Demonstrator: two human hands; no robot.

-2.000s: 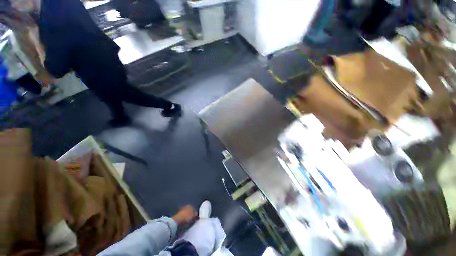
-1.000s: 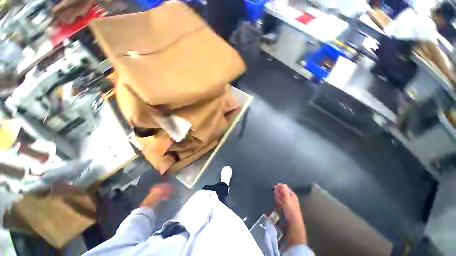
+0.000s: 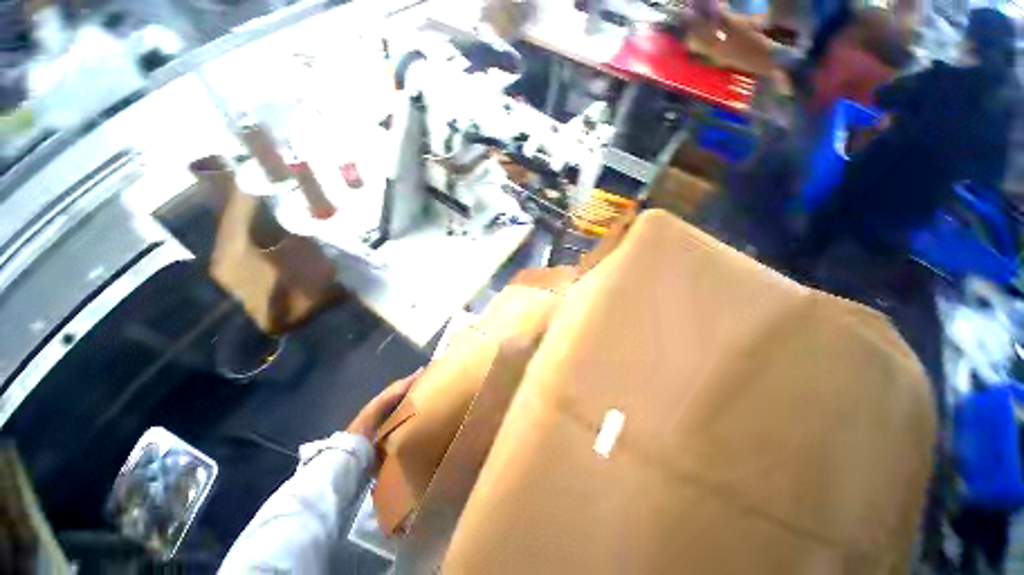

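A large pile of tan-brown bag pieces (image 3: pixel 719 393) fills the right and centre of the view, with a small pale tag on the top piece. More brown pieces hang folded on its left side. My left hand (image 3: pixel 387 410) is at the left edge of the pile, its fingers against the folded brown pieces and partly hidden by them; whether it grips them does not show clearly. My right hand is not in view.
A white sewing machine (image 3: pixel 410 169) stands on a white table (image 3: pixel 449 292) ahead left. Brown pieces (image 3: pixel 264 270) hang at that table's left end. A patterned stool (image 3: pixel 163 491) is at lower left. A person in dark clothes (image 3: pixel 915 169) and a red surface (image 3: pixel 679 67) are beyond.
The view has turned and moved close to the brown pile. My left hand has come up to the pile's left edge. My right hand has gone out of view.
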